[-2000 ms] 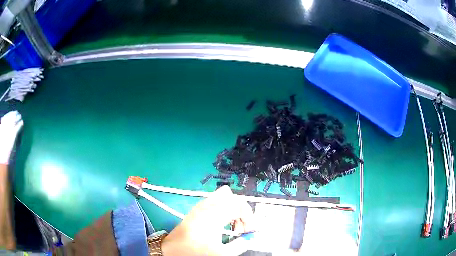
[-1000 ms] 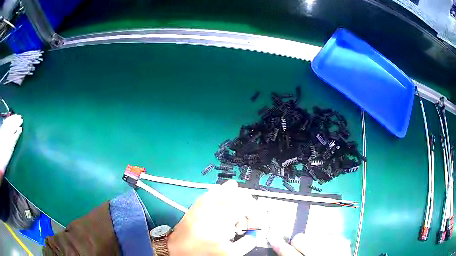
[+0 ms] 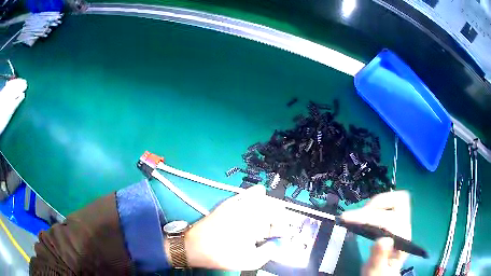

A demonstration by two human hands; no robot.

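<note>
A white two-legged cable assembly point(image 3: 199, 184) lies over the green mat, its red-and-black plug point(image 3: 149, 161) at the left. My left hand point(image 3: 231, 229) is closed around the lower leg near its wire end; its fingertips are overexposed, and any housing there cannot be made out. The upper leg runs past this hand toward my right hand. My right hand point(image 3: 385, 229) holds a long black tool point(image 3: 385, 237) like a pen, its narrow end at the lower right. Both hands are over the taped white card point(image 3: 327, 250).
A pile of black housings point(image 3: 317, 156) lies just beyond the hands. A blue tray point(image 3: 404, 108) rests near the metal rail. White cable harnesses point(image 3: 452, 210) lie at the right. Another person's gloved hand point(image 3: 11, 99) is at the left edge. White sleeved cables point(image 3: 40, 27) lie upper left.
My right hand has come in from the lower edge and now shows with the black tool over the card. My left hand still holds the cable. The whole view has shifted and tilted.
</note>
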